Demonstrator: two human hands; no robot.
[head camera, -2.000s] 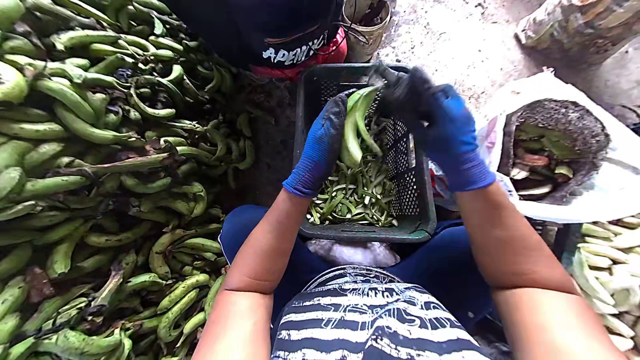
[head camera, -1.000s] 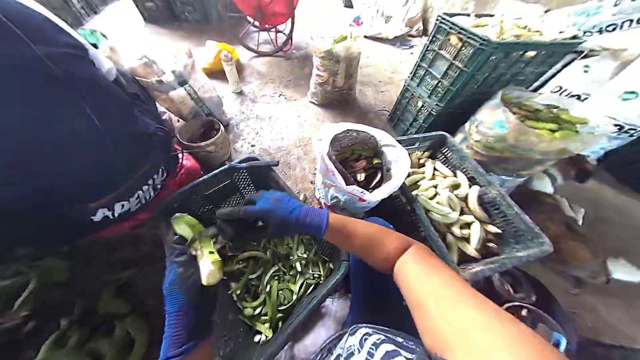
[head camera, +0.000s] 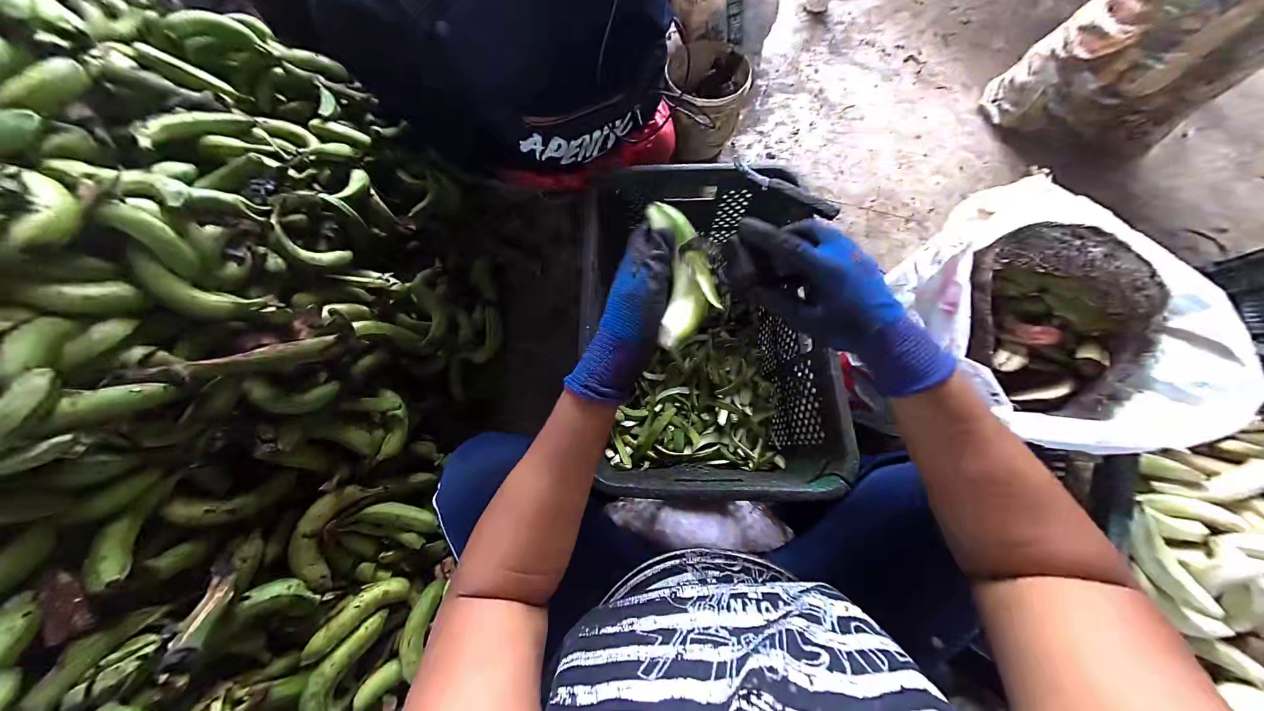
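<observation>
My left hand (head camera: 632, 311), in a blue knit glove with a dark palm, grips a partly peeled green plantain (head camera: 684, 301). A strip of peel stands away from the fruit's right side. My right hand (head camera: 829, 286), gloved alike, is just to the right of the plantain with its fingers bent; whether it holds a small tool or peel cannot be told. Both hands are above a dark plastic crate (head camera: 726, 484), with green peel strips (head camera: 696, 415) lying in it.
A large heap of green plantains (head camera: 197, 405) fills the left. Peeled plantains (head camera: 1200, 533) lie at the lower right, below a white sack (head camera: 1116, 430) with peel pieces inside. Beyond the crate are a bucket (head camera: 706, 109) and a person in dark clothing (head camera: 474, 89).
The view has swung from the right back to the plantain heap. The peel strip on the fruit stands away differently, and my right hand is off to the fruit's right.
</observation>
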